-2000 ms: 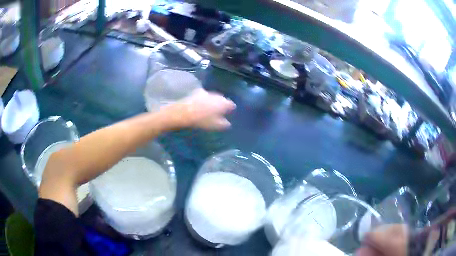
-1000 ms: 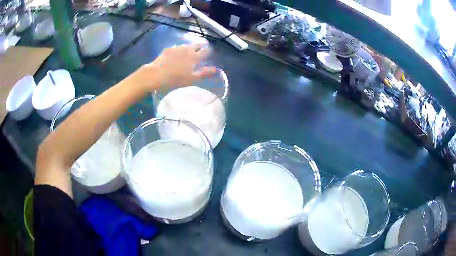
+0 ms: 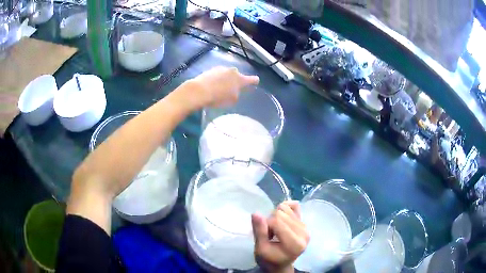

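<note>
Several clear-walled tanks with white lower bodies stand on the dark green mat. My left hand (image 3: 226,88), bare, reaches over the rear tank (image 3: 237,146) at its back-left rim; its fingertips and any grip on the rim are unclear. My right hand (image 3: 282,237), at the bottom edge, has curled fingers by the right rim of the front tank (image 3: 229,213); whether it touches the rim is unclear. My left forearm partly hides the left tank (image 3: 146,194). Another tank (image 3: 325,229) stands just right of my right hand.
Two small white bowls (image 3: 80,104) stand at the left, one with a thin stick. Near them are a cardboard sheet (image 3: 37,66), a green post (image 3: 99,40) and another tank (image 3: 141,50). Blue cloth (image 3: 149,253) and a green bucket (image 3: 42,234) lie near the front edge. Parts clutter (image 3: 341,69) lines the back.
The view has shifted left, so the tanks appear further right. My left hand has moved from in front of the rear tank to its back rim. My right hand has come to the front tank.
</note>
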